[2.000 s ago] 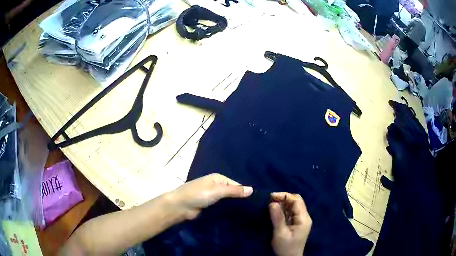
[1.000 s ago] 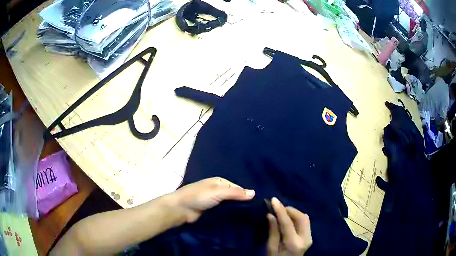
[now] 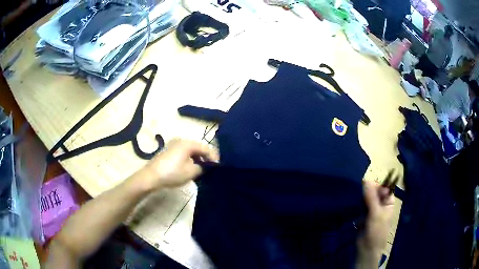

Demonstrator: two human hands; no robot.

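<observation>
A navy pinafore dress [image 3: 294, 126] lies on the pale table, its chest with the small crest badge away from me. Its skirt is lifted and folded across the waist, with a straight edge between my hands. My left hand [image 3: 181, 163] grips the cloth at the left end of this edge. My right hand [image 3: 377, 210] grips it at the right end; a small dark blurred thing, perhaps snips [image 3: 391, 180], sticks out from its fingers. A black hanger [image 3: 336, 84] sits in the dress's neck. A narrow strap [image 3: 202, 113] sticks out at the left.
A loose black hanger [image 3: 113, 137] lies at left on the table [image 3: 68, 113]. Bagged garments [image 3: 105, 42] and a black coil [image 3: 202, 30] lie behind. A pink packet [image 3: 56, 205] is lower left. A second navy garment [image 3: 428, 194] lies along the right edge.
My hands have moved apart and up from the lower skirt, my left to the waist's left side and my right to its right side. The skirt cloth is now raised and folded between them.
</observation>
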